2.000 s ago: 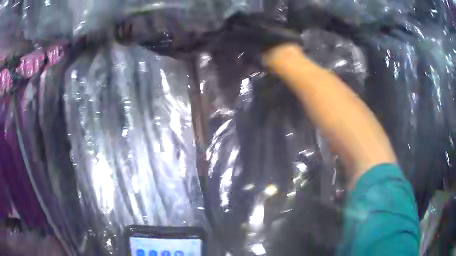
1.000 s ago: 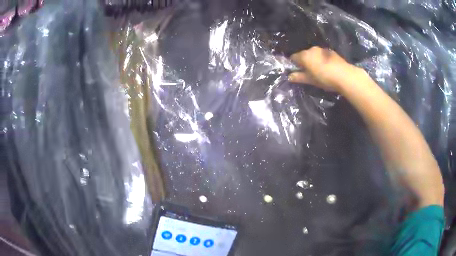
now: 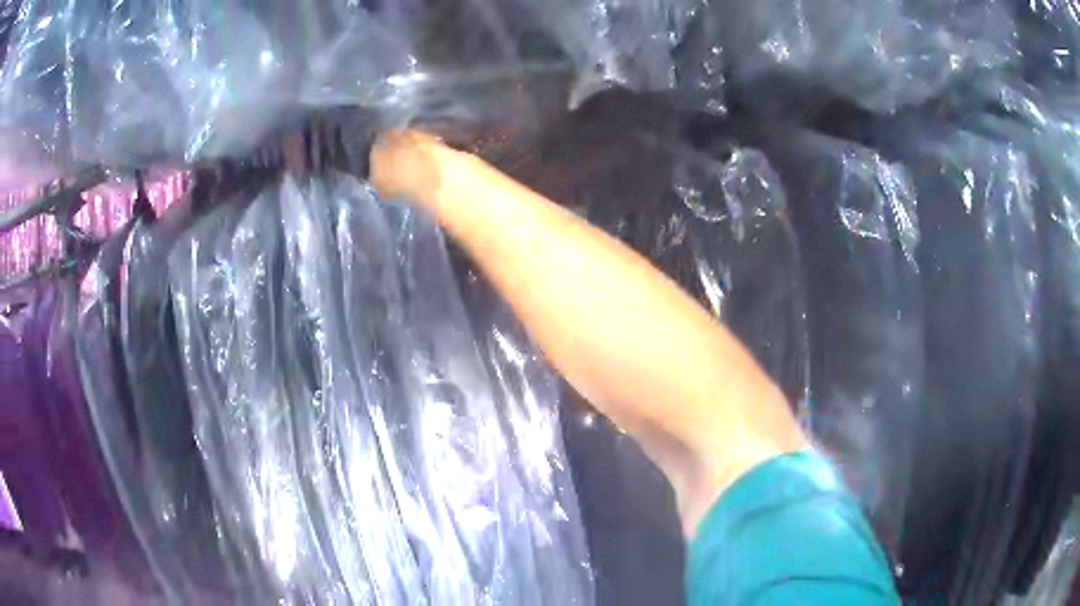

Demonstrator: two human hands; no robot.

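Observation:
Dark garments in clear film [image 3: 379, 403] hang in tight folds in front of me, from left to right. My right hand [image 3: 409, 166] reaches up to the tops of these garments, left of the middle, beside a dark row of hangers [image 3: 314, 152]. The hand is blurred and its fingertips are hidden among the tops, so I cannot tell whether it grips anything. My bare forearm and teal sleeve come from the lower right. My left hand is not in view, and no phone shows.
More film-covered garments [image 3: 817, 47] hang in an upper row across the top. Grey metal bars [image 3: 53, 213] show at the left, with pink garments [image 3: 36, 237] behind and purple garments [image 3: 53, 414] below. More dark bagged garments [image 3: 971, 331] hang at the right.
My right hand has moved left and up, from film on a dark garment to the garment tops. The lit phone has left the view, and the view has shifted.

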